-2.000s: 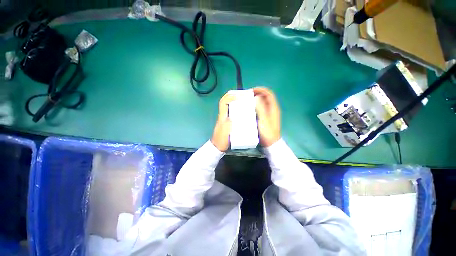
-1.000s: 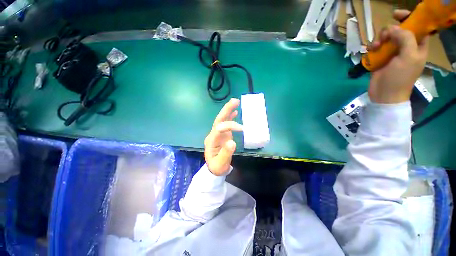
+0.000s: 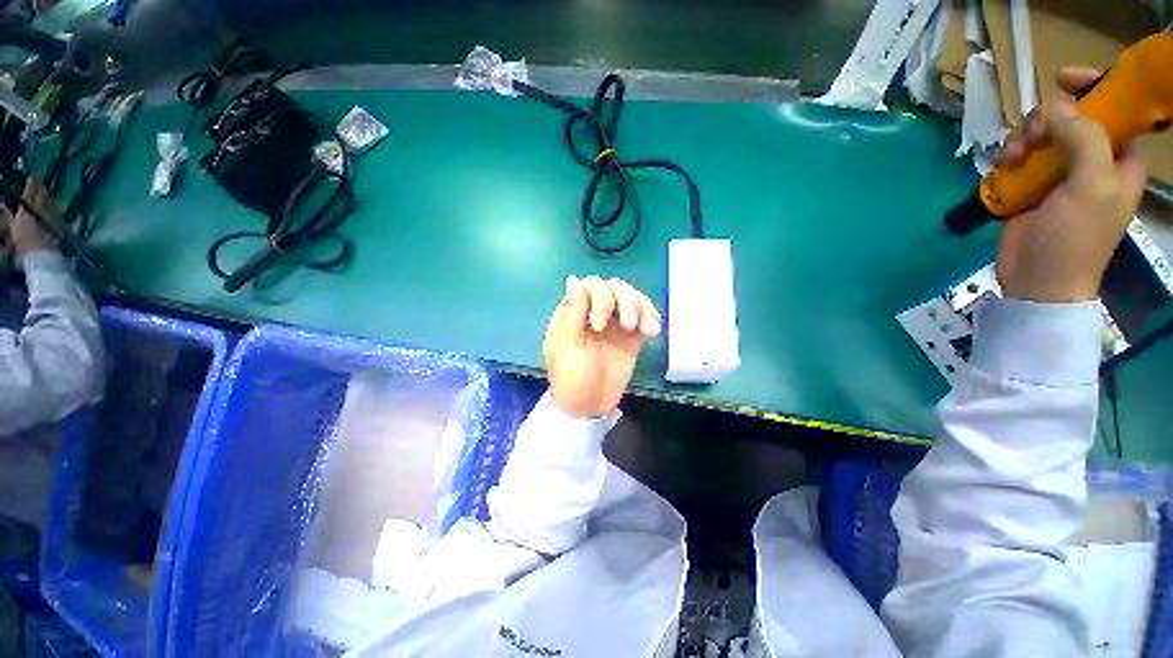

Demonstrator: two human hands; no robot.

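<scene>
The power adapter housing with its white cover (image 3: 702,311) lies white side up on the green bench, near the front edge. Its black cord (image 3: 610,167) runs back from it, coiled and tied with a small yellow band, to a clear-wrapped end. My left hand (image 3: 596,345) is just left of the housing with fingers curled and slightly apart, holding nothing. My right hand (image 3: 1072,212) grips the orange electric screwdriver (image 3: 1083,126) at the right; its dark tip points down-left over the bench, away from the housing.
A white screw tray (image 3: 952,327) is partly hidden behind my right forearm. Cardboard sheets (image 3: 1055,54) lie back right. More black corded units (image 3: 264,148) lie left. Lined blue crates (image 3: 245,386) stand along the near edge. Another person's arm (image 3: 52,337) shows far left.
Both hands have left the housing, which now lies on the bench. My right hand has taken hold of the screwdriver. The view has shifted, so the bench items appear further right.
</scene>
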